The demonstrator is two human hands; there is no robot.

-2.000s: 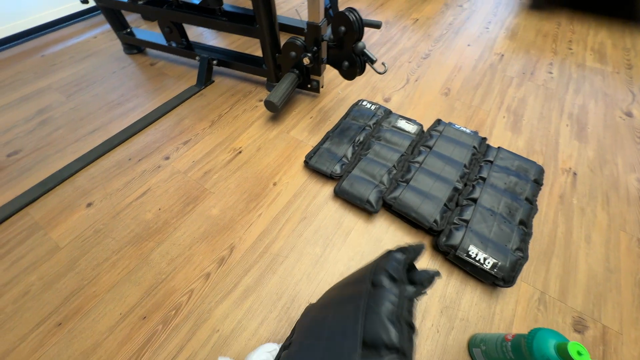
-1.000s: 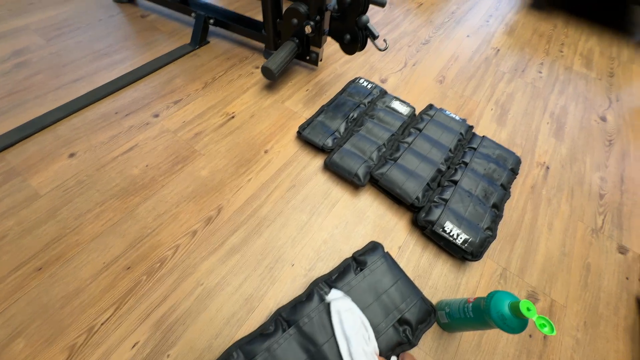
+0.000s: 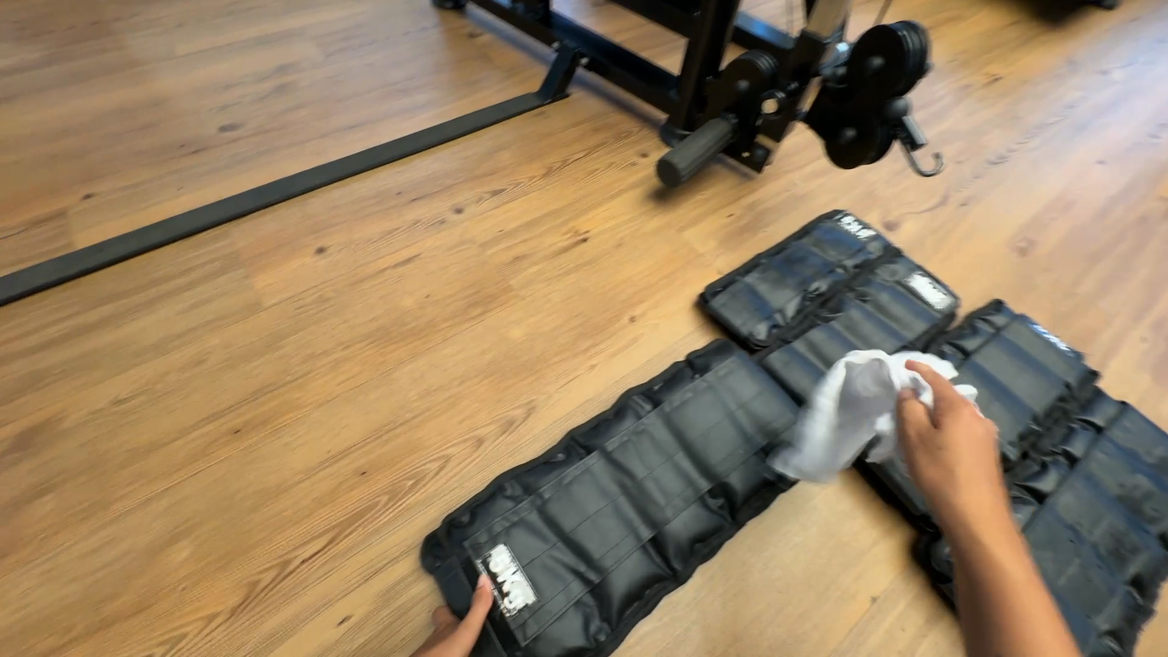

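A black padded ankle weight (image 3: 630,493) lies flat and diagonal on the wood floor, its far end against the other weights. My left hand (image 3: 461,625) touches its near left end beside a white label; whether the fingers grip the edge cannot be told. My right hand (image 3: 949,429) holds a crumpled white cloth (image 3: 844,411), blurred, above the far end of that weight. Under and around the right hand and forearm lie more black weights: one at the back (image 3: 794,274), one beside it (image 3: 876,315), one to the right (image 3: 1022,365) and one at the right edge (image 3: 1095,520).
A black gym machine frame (image 3: 630,68) with a round foam roller (image 3: 698,151), pulleys (image 3: 885,68) and a metal hook (image 3: 926,162) stands at the top. A long flat black bar (image 3: 301,182) runs from it across the floor to the left edge.
The single weight now reaches the group of weights, with my left hand at its near end. My right hand has come into view with the cloth. The green bottle is out of view.
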